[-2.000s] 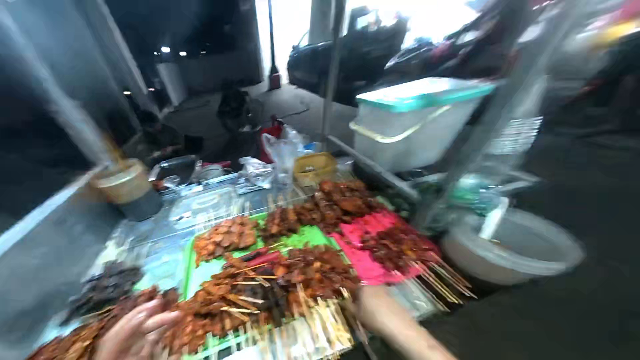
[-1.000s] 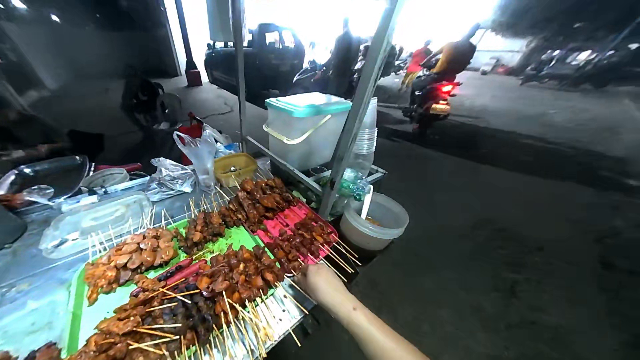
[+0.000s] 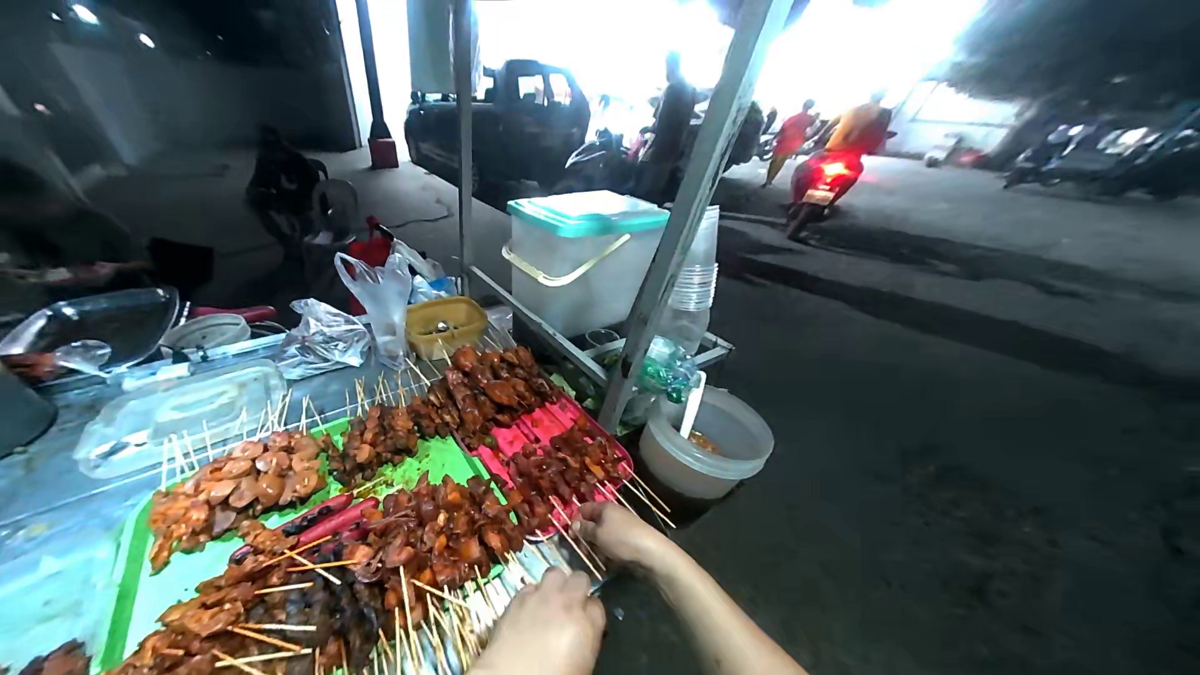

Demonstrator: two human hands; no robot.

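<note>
Skewered meat pieces (image 3: 441, 530) cover a green tray (image 3: 127, 600), with sticks pointing toward me. More meat skewers (image 3: 562, 469) lie on a pink tray (image 3: 539, 427) to its right. My right hand (image 3: 614, 536) is at the near corner of the pink tray, its fingers at the skewer sticks there; whether they grip one is unclear. My left hand (image 3: 553, 623) is just below and left of it, back upward over the stick ends, its fingertips hidden. Red sausages (image 3: 337, 520) lie mid-tray on the green one.
A clear plastic lid (image 3: 183, 412), plastic bags (image 3: 380, 300) and a yellow tub (image 3: 445, 323) stand behind the trays. A metal post (image 3: 694, 206) rises at the right, beside a lidded bucket (image 3: 586, 262) and a round liquid-filled tub (image 3: 708, 450). A motorcycle (image 3: 825, 187) is on the road beyond.
My left hand, out of view one second ago, is now in view beside my right hand. The motorcycle has moved farther off. The view swung right early on, then slightly back left.
</note>
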